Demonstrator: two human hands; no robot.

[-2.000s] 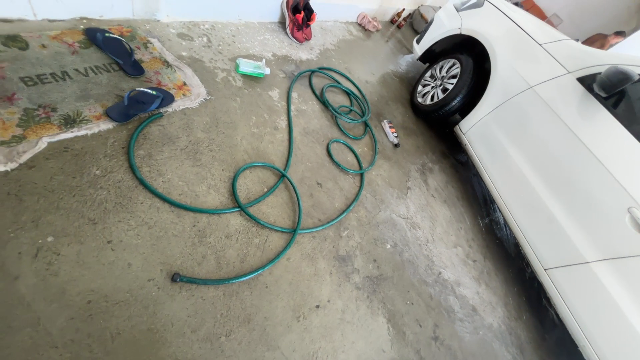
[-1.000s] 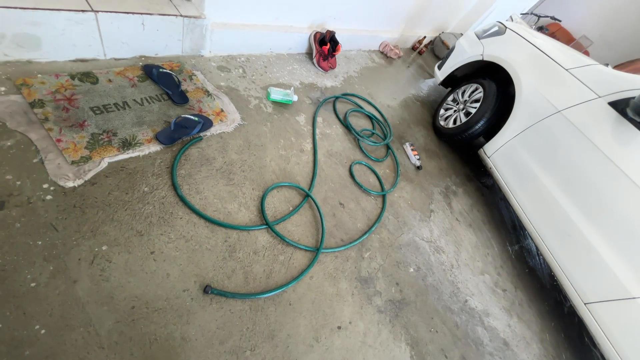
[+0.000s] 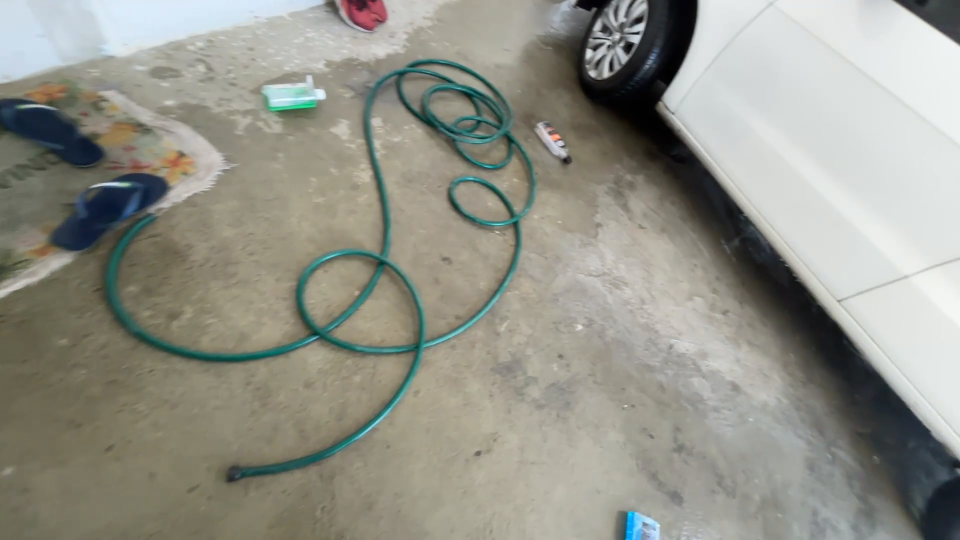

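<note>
Neither my left hand nor my right hand is in view. A green garden hose (image 3: 421, 322) lies in loose loops on the concrete floor, its dark end fitting (image 3: 234, 473) toward the lower left. Its other visible end reaches the mat's edge beside a flip-flop. Above the hose's left part, a clear bottle with green liquid (image 3: 290, 96) lies on its side. A small bottle with a dark cap (image 3: 553, 142) lies to the right of the coils. At the bottom edge a blue package (image 3: 642, 526) is partly cut off.
A white car (image 3: 832, 142) with its wheel (image 3: 616, 39) stands along the right. A floral doormat (image 3: 199, 154) at the left bears dark blue flip-flops (image 3: 111, 210). Red shoes (image 3: 363, 13) sit at the top near the white wall (image 3: 187, 21). The floor has damp patches.
The view has moved down and closer to the floor, and the blue package now shows at the bottom edge. The hose, bottles and flip-flops lie as before.
</note>
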